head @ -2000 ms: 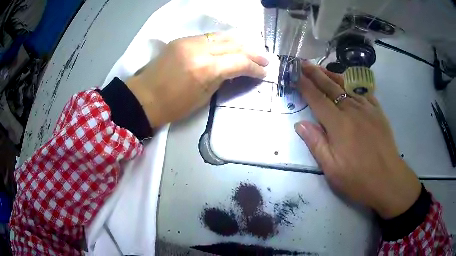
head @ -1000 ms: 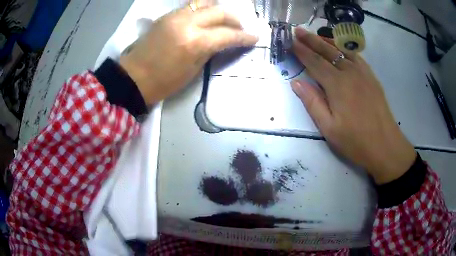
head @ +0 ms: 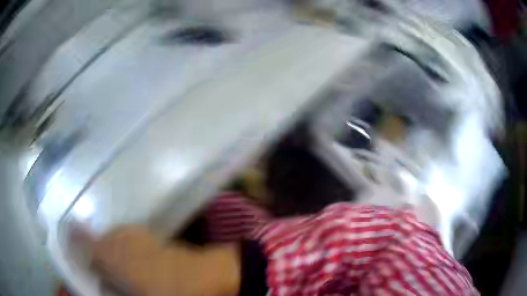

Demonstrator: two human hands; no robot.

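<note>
The whole view is strongly blurred. My right hand [head: 162,260] lies at the lower left, on or just over the pale machine table [head: 225,104], with its dark cuff and red-and-white checked sleeve running right. Its fingers are smeared, so I cannot tell whether it holds anything. My left hand is not clearly in view; a small skin-coloured patch at the bottom left edge cannot be made out. The presser foot and the white fabric under my hands earlier cannot be made out.
The table edge runs diagonally, with a dark gap beyond it. Right of the gap is a pale grey bin [head: 341,162] holding blurred dark, orange and white things. Bright white material [head: 456,191], perhaps fabric, lies at the far right.
The view has swung sharply to the right, away from the needle area. My right hand now shows at the lower left. My left hand and the fabric under it are no longer clearly seen.
</note>
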